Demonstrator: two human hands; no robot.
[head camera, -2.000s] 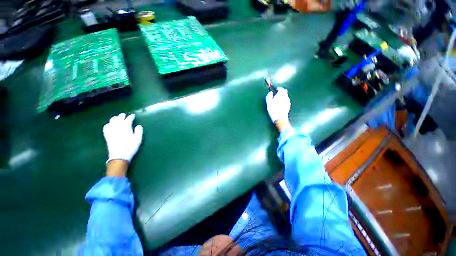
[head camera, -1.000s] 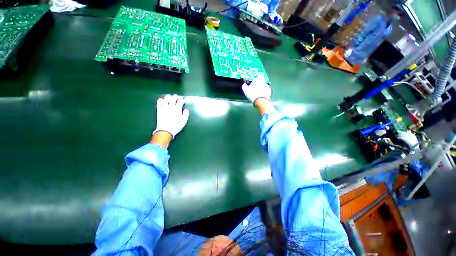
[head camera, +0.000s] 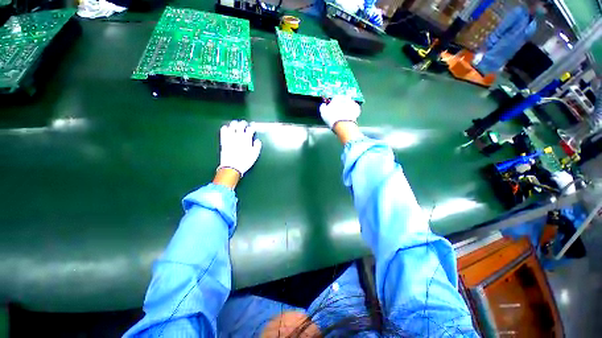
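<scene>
My left hand, in a white glove, lies flat on the green mat with its fingers a little apart and holds nothing. My right hand, gloved, is at the near edge of the right-hand green circuit board. It is closed round the side cutters; only a small dark and reddish bit shows at the fingertips, the rest is hidden. This board lies solder side up on a dark block. A larger circuit board lies on a dark support to its left, out of my hands' touch.
Another board lies at the far left, beside a white cloth. A yellow tape roll and a black tray stand behind. Tools lie at right, orange carriers below. A person in blue is far back.
My right hand has moved from the open mat to the right-hand board's near edge. My left hand has moved forward along the mat. The view has turned left, and more boards show.
</scene>
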